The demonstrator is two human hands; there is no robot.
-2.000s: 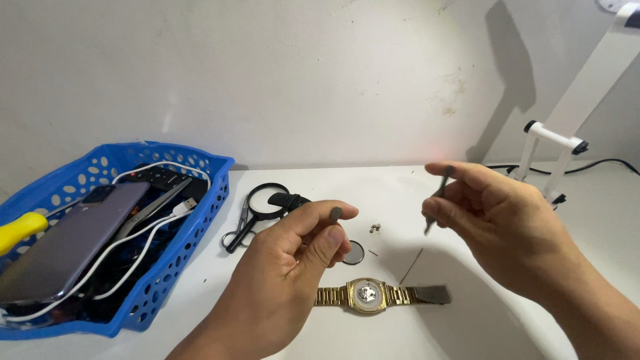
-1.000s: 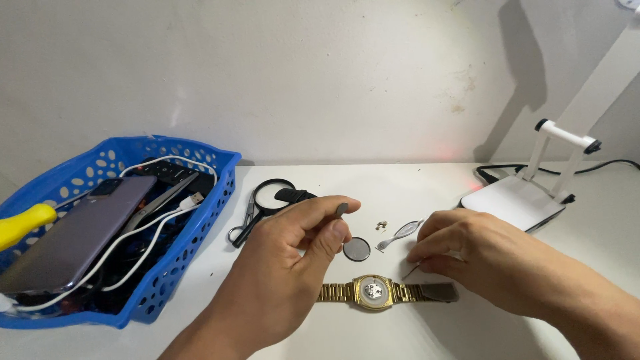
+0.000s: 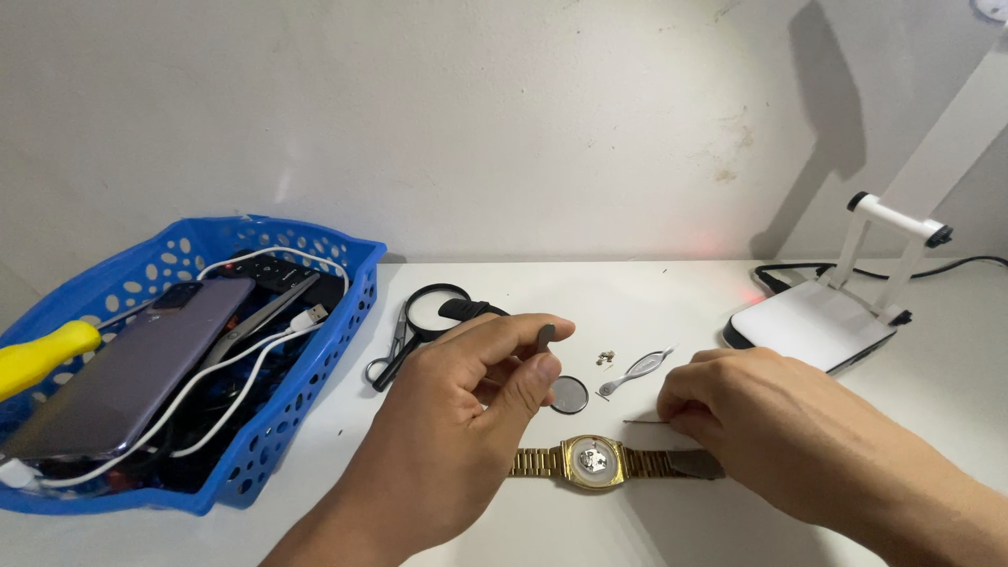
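Between thumb and forefinger, my left hand (image 3: pixel 465 417) pinches a small dark disc-like piece (image 3: pixel 546 337), seen nearly edge-on. My right hand (image 3: pixel 732 417) grips a thin metal rod (image 3: pixel 646 422), its tip pointing left above the watch band. Below lies a gold-toned wristwatch (image 3: pixel 594 463) with its back off and its movement showing; the band runs left and right. A round case back (image 3: pixel 568 394) rests beside my left fingertips. Grey tweezers (image 3: pixel 642 368) lie behind the watch, near several tiny metal parts (image 3: pixel 605 358).
A blue perforated plastic basket (image 3: pixel 315 378) at left holds a phone (image 3: pixel 134 362), a yellow-handled tool (image 3: pixel 51 354), scissors and a white USB cable. A black magnifying glass (image 3: pixel 437 309) and a dark strap (image 3: pixel 472 309) lie behind my left hand. A white lamp base (image 3: pixel 811 327) stands at right.
The tweezers, held in my right hand two seconds ago, now lie on the table. My right hand has come down and taken the thin rod. My left hand still pinches the small piece.
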